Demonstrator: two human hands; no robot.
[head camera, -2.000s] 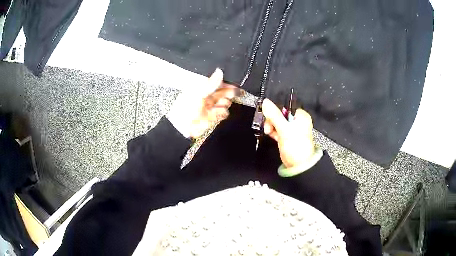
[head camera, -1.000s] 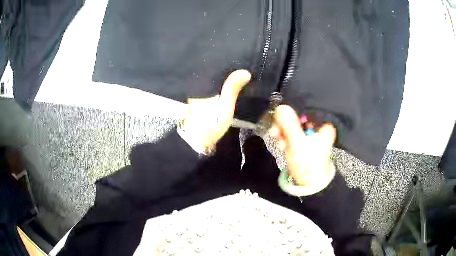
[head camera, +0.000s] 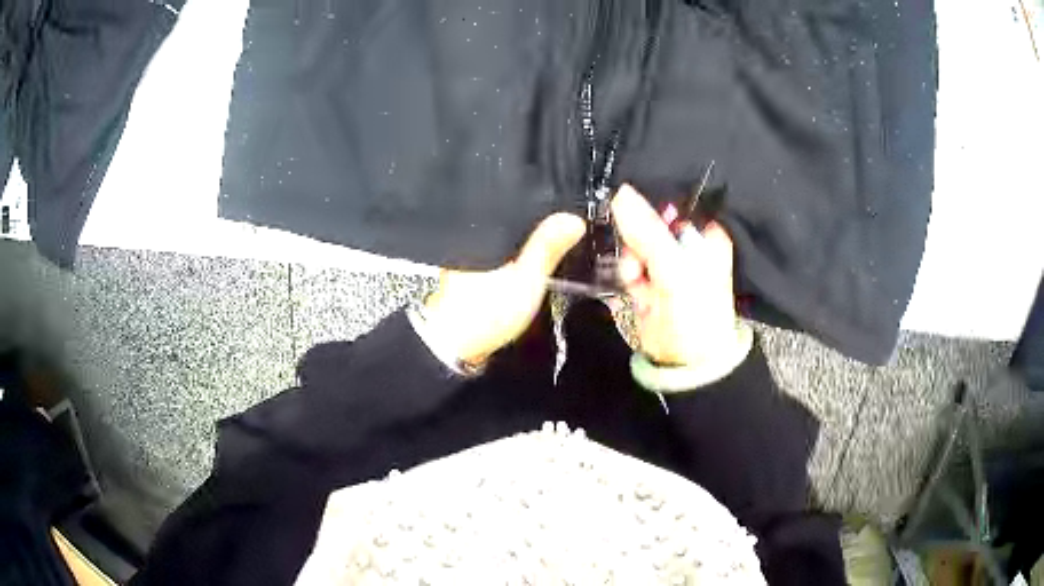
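Observation:
A dark jacket (head camera: 401, 126) speckled with lint lies on the white table, its hem towards me. My left hand (head camera: 504, 292) grips the hem at the left side of the front zipper, thumb on top. My right hand (head camera: 681, 280) pinches the zipper slider and pull (head camera: 603, 235) near the hem. The zipper (head camera: 588, 115) teeth meet just above the slider and part in a narrow V higher up. Small scissors (head camera: 702, 189) with a thin blade and a red spot stick up from my right hand's fingers.
The white table (head camera: 160, 189) edge runs along the hem. Another dark garment (head camera: 69, 126) lies at the left. Speckled grey floor (head camera: 195, 332) shows below the table. A metal stand (head camera: 956, 481) is at the lower right, with dark items at the lower left.
The two zipper sides have come together at the slider, where they were apart before. My hands have moved closer to each other. The jacket's hem has shifted slightly.

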